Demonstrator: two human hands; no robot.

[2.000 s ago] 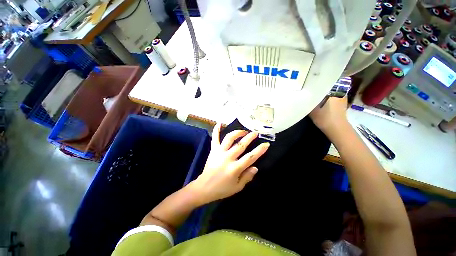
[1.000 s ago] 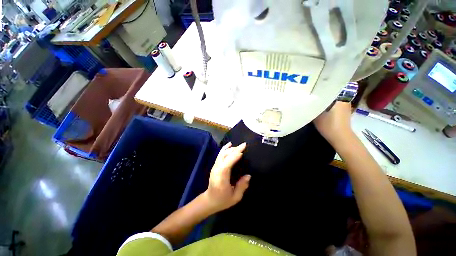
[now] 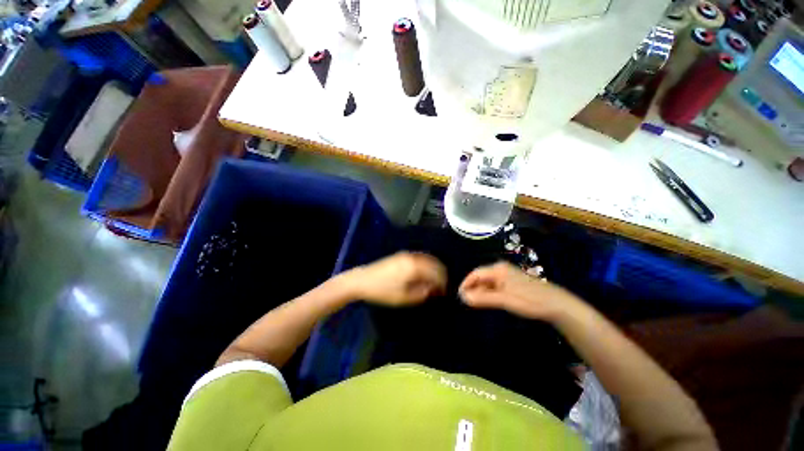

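The black garment hangs over my lap below the machine's narrow white rounded bed, which shows bare past the table edge. My left hand and my right hand are close together over the garment, just below the bed end. Both are slightly blurred, with curled fingers closed on the dark cloth; the exact grip points are hard to see. The work clamp shows above the bed, under the large white machine head.
The left blue bin holds black cloth with a speckled cluster. Black snips and a purple-ended pen lie on the table right. A cardboard box holds metal bits. Thread cones stand behind. Crinkled clear plastic is at lower right.
The garment has come off the bed toward my lap, uncovering the bed. My right hand has moved from beside the machine head to near my left hand. The view has shifted downward.
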